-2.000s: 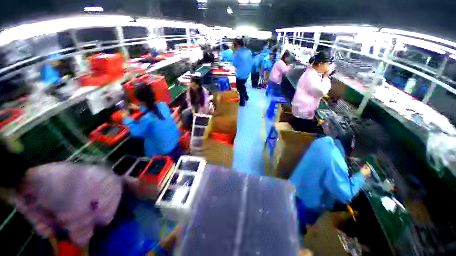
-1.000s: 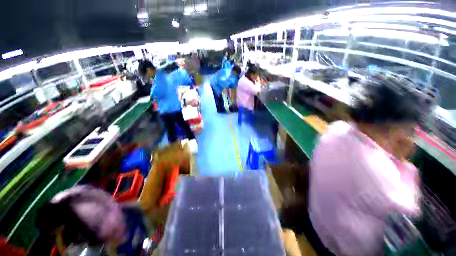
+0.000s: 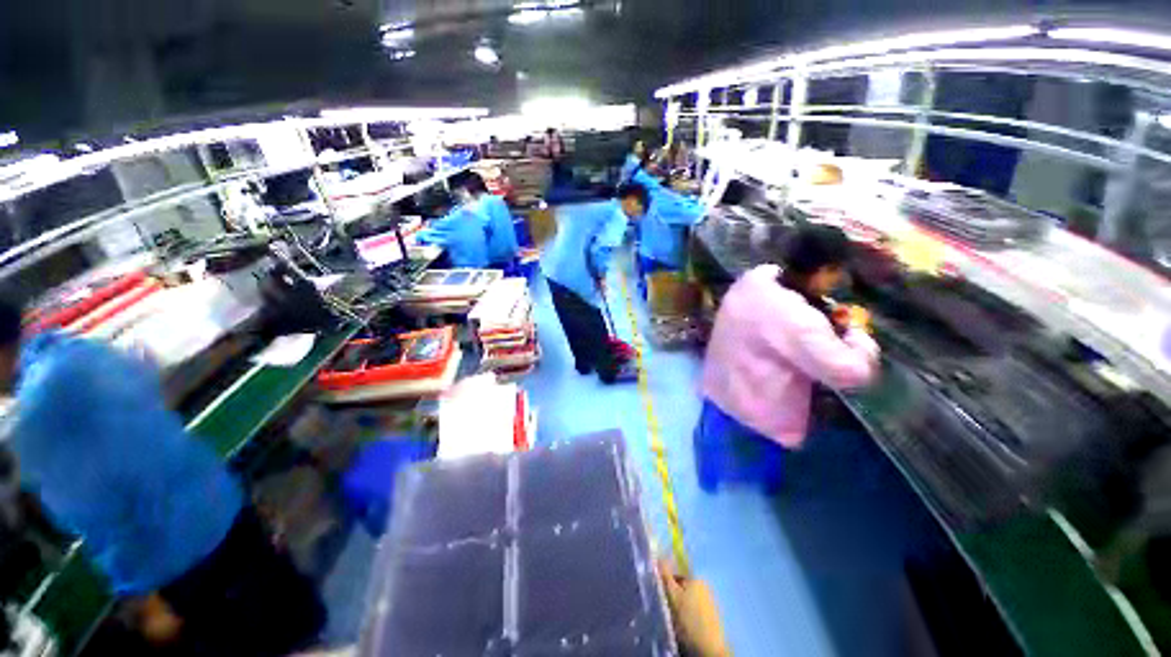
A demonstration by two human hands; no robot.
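A grey-purple blister tray [image 3: 514,552] is at the bottom centre, right in front of me, with pockets in two columns. Its near end is cut off by the lower edge. My right hand [image 3: 696,616] is at the tray's right side and holds it; the fingers are blurred and partly hidden. At the lower edge, left of the tray, a faint skin-toned sliver may be my left hand, but its grip cannot be seen.
A blue floor aisle [image 3: 584,404] with a yellow line [image 3: 652,430] runs ahead. A person in blue [image 3: 591,276] bends in it. A person in pink [image 3: 777,347] is at the right bench. Another in blue [image 3: 122,449] stands left. Foam trays [image 3: 505,321] are stacked left of the aisle.
I have moved forward along the aisle with the tray. The person in pink now shows farther from me, and stacked foam trays have come into view at left. The tray sits further left in view.
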